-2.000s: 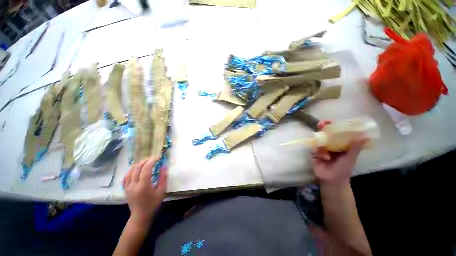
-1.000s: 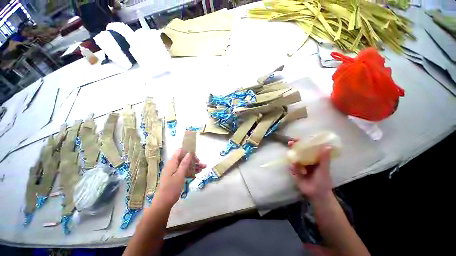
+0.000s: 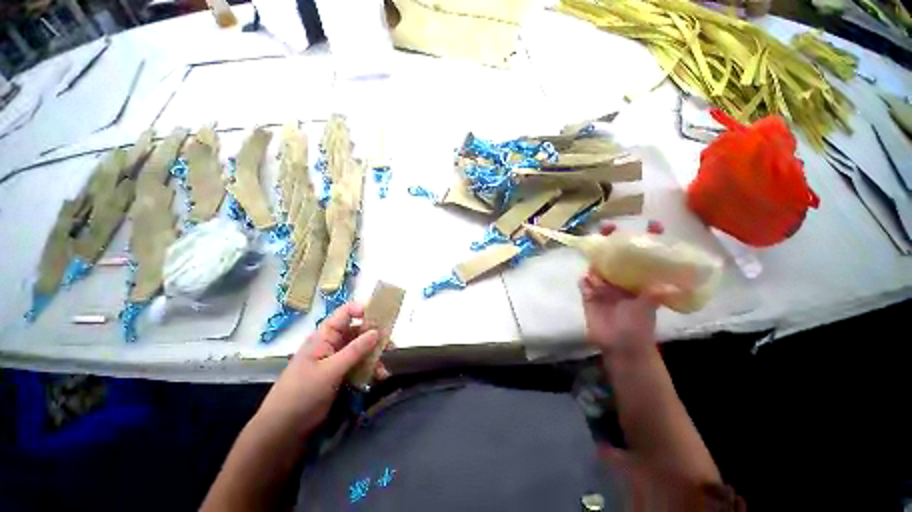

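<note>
My left hand (image 3: 335,358) holds a tan strap tab (image 3: 381,309) near the table's front edge, its plain end pointing up and away. A bit of blue shows below the fingers. My right hand (image 3: 625,300) holds the cream glue bottle (image 3: 668,270) on its side, its narrow nozzle pointing left. The nozzle is apart from the held tab. The tab pile (image 3: 570,205), tan with blue-wrapped ends, lies at centre right behind the bottle. Overlapping glued tab rows (image 3: 155,225) lie at left, blue ends mostly toward me.
A clear plastic bag (image 3: 207,258) lies on the rows. A red plastic bag (image 3: 753,180) stands at right. Yellow-green strips (image 3: 720,60) are heaped at far right. A tan panel (image 3: 455,30) lies at the far side. A pale work sheet (image 3: 560,320) lies below the pile.
My left hand was empty by the rows, then took a tab beside the pile and has drawn it toward me. The bottle stays in my right hand, its nozzle now raised more.
</note>
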